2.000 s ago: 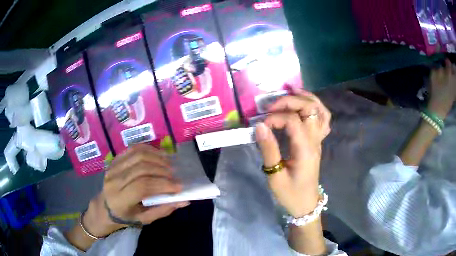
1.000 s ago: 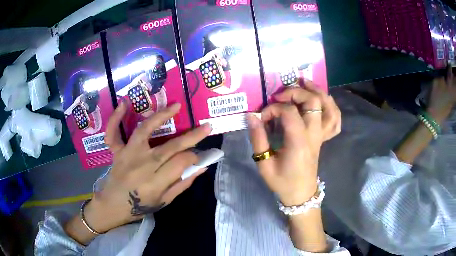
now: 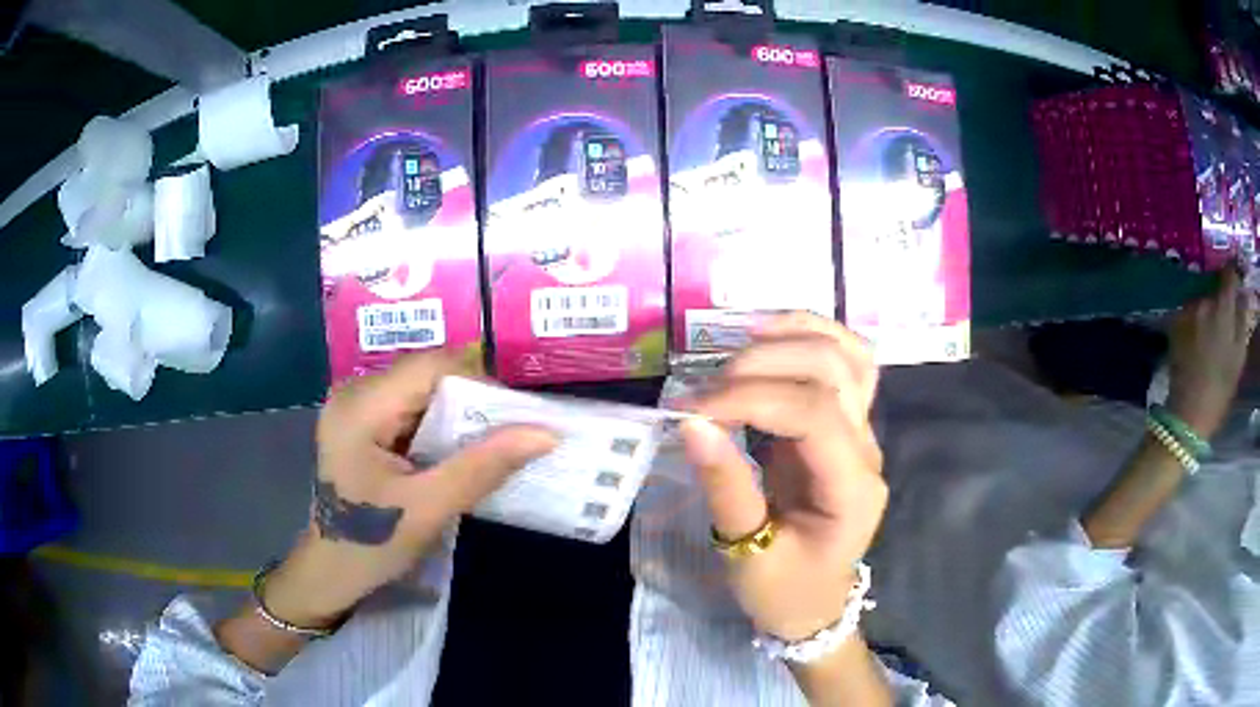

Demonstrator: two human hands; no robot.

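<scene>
Four upright pink-and-black smartwatch boxes stand in a row; one is the second box from the left (image 3: 574, 221). A long white sticker (image 3: 699, 333) lies along the lower front of the third box. Barcode stickers show on the two left boxes, one on the leftmost (image 3: 401, 323). My left hand (image 3: 401, 483) holds a white label sheet (image 3: 546, 463) with small dark print, thumb on top. My right hand (image 3: 788, 456) is at the sheet's right edge, thumb and fingertips pinched there. Whether a label is between them is too blurred to tell.
Blank curled backing paper (image 3: 138, 311) is heaped at the left of the dark green bench (image 3: 263, 373). A dense row of pink boxes (image 3: 1119, 173) stands at the right. A neighbouring person's arm (image 3: 1175, 401) with a green bracelet reaches in there. A blue bin is at lower left.
The view has shifted, so the boxes show whole. My left hand has left the boxes and turned the label sheet face up. My right hand has moved from the box front to the sheet.
</scene>
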